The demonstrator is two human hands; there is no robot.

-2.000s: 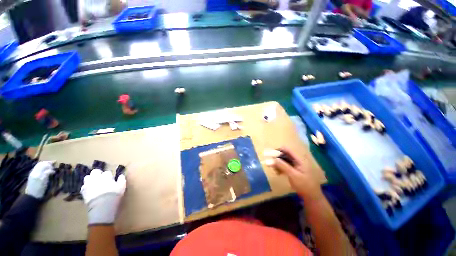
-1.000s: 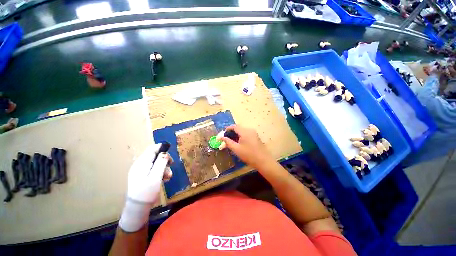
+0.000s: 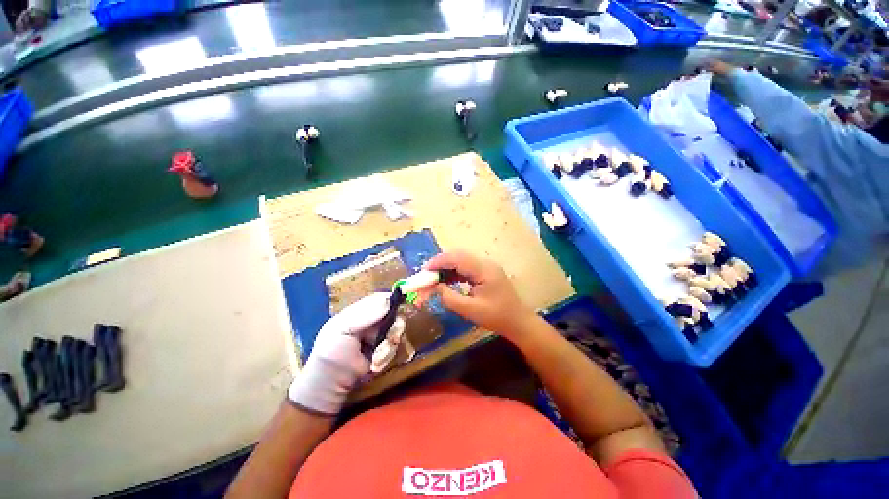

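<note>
My left hand [image 3: 351, 353], in a white glove, holds a black limb part [image 3: 389, 314] upright and tilted over the brown card [image 3: 363, 285]. My bare right hand [image 3: 484, 292] holds a cream-and-black end piece [image 3: 422, 282] against or very near the limb's top end; I cannot tell if they are joined. The green-rimmed pot [image 3: 402, 288] is partly hidden behind the parts. The card lies on the blue mat [image 3: 310, 302] on the cardboard board [image 3: 517, 251].
Several black limb parts [image 3: 70, 370] lie at left. The light-blue tray [image 3: 624, 255] at right holds cream-and-black pieces. White scraps [image 3: 363, 200] lie at the board's top. Joined limb assemblies [image 3: 307, 141] and a red-topped figure part [image 3: 193, 173] are on the green belt [image 3: 244, 117]. Another person's sleeve [image 3: 794, 127] reaches in at right.
My hands have come together over the card, bringing the limb part and end piece to each other. My right hand has lifted from the green pot. The other person's arm now reaches further forward.
</note>
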